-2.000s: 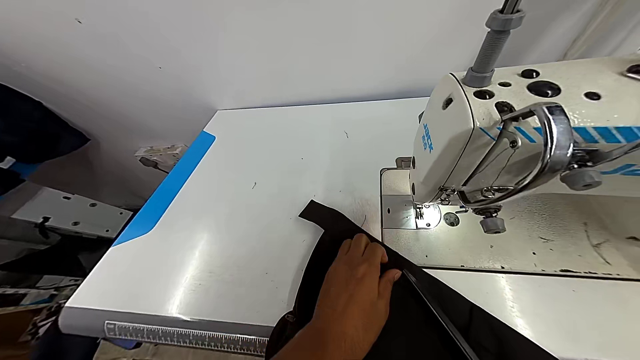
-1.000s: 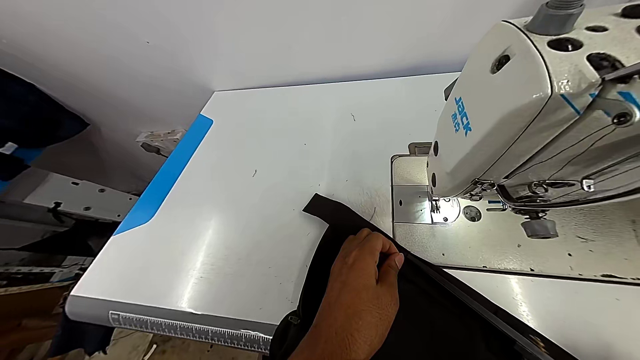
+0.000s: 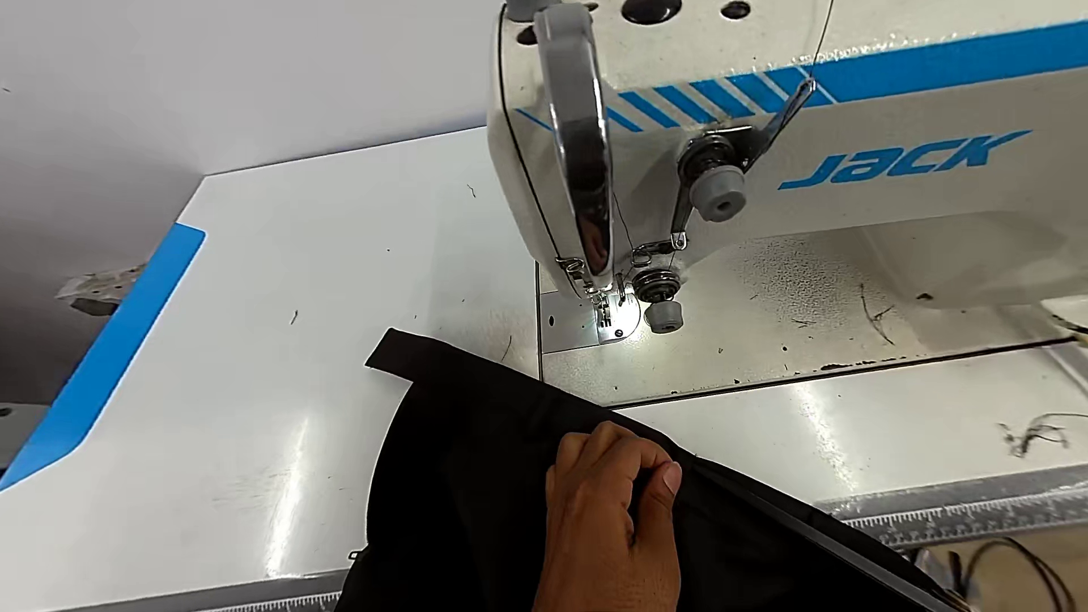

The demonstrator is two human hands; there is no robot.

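Observation:
A black fabric piece lies on the white sewing table, its narrow band end pointing to the upper left. My left hand rests on it near its upper edge, fingers curled and thumb beside the index finger, pinching the cloth. Beyond the hand stands a white and blue Jack sewing machine; its lit presser foot is above the needle plate, with no fabric under it. A long dark strip or edge runs along the fabric toward the lower right. My right hand is out of view.
A printed ruler strip follows the front edge of the white table. Loose thread lies at the right. A blue corner panel marks the left side, and a wall rises behind.
My left hand is now farther from the band's end, along the fabric edge to the right. The view has swung right and closer to the machine.

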